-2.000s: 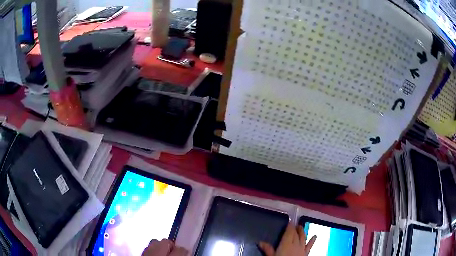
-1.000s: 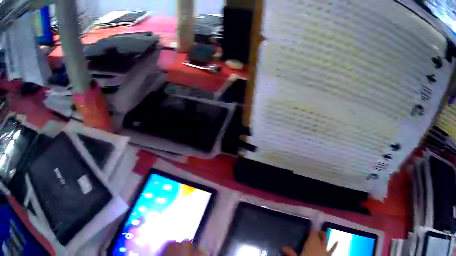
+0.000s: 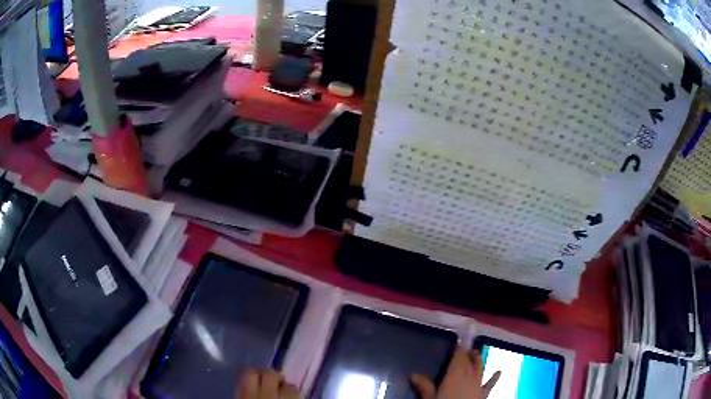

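Note:
Three tablets lie in a row on whitish sleeves at the bottom. The left tablet [image 3: 226,323] has a dark screen. The middle tablet [image 3: 374,351] is dark with a bright reflection. The right tablet [image 3: 521,372] is lit white and blue. My left hand [image 3: 267,385], cut off by the bottom edge, is at the left tablet's lower right; whether it holds anything is unclear. My right hand [image 3: 460,380] lies over the middle tablet's right edge, thumb on its face and fingers towards the right tablet. Its grip is unclear.
The tall test chart [image 3: 499,140] stands behind, above a black strip [image 3: 436,277]. A tablet stack [image 3: 78,288] with sleeves is at the left, another [image 3: 666,288] at the right. More dark tablets [image 3: 249,175] lie behind. A post [image 3: 95,70] stands at left.
The left tablet's screen has gone from lit and colourful to dark. The view swung and came partly back. My hands stay at about the same places on the tablets.

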